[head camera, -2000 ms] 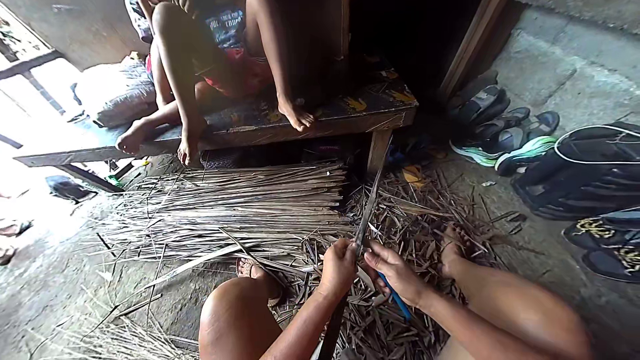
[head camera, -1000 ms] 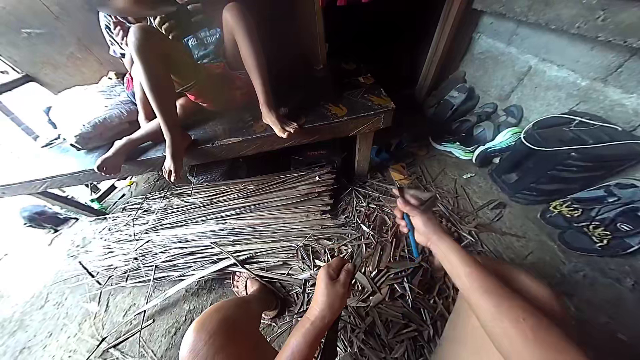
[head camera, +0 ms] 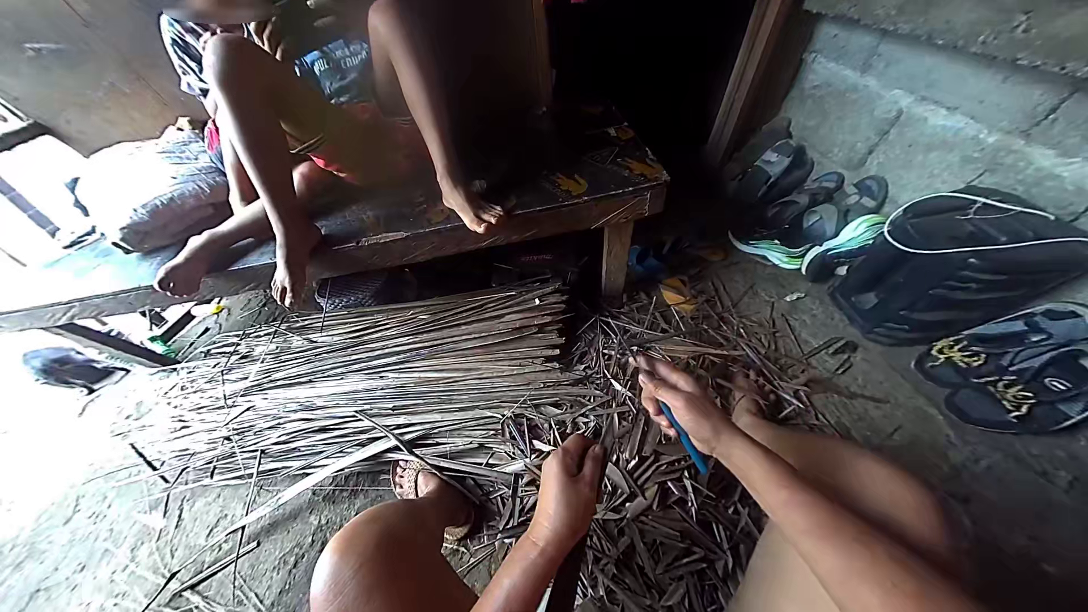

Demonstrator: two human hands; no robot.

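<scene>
My left hand (head camera: pixel 571 480) is closed around a long dark leaf strip (head camera: pixel 568 578), whose lower part runs down between my knees. To its right and slightly farther forward, my right hand (head camera: pixel 684 404) grips a tool with a blue handle (head camera: pixel 685 439); a thin tip, blurred, points away beyond the fingers. Beneath both hands spreads a heap of short dried leaf scraps (head camera: pixel 654 535). Long, thin dried strips (head camera: pixel 408 365) lie side by side in a wide pile ahead and to the left.
Two people sit on a wooden bench (head camera: pixel 527 223) beyond the pile, beside a stuffed sack (head camera: pixel 157 183). Shoes (head camera: pixel 786 191), a black bag (head camera: pixel 960 263) and sandals (head camera: pixel 1020 365) stand along the block wall (head camera: pixel 926 110) at right. My sandalled foot (head camera: pixel 425 489) is beside the scraps.
Two seconds ago my hands were close together at the upright strip. My right hand has since moved away from my left, with the blue-handled tool still in it.
</scene>
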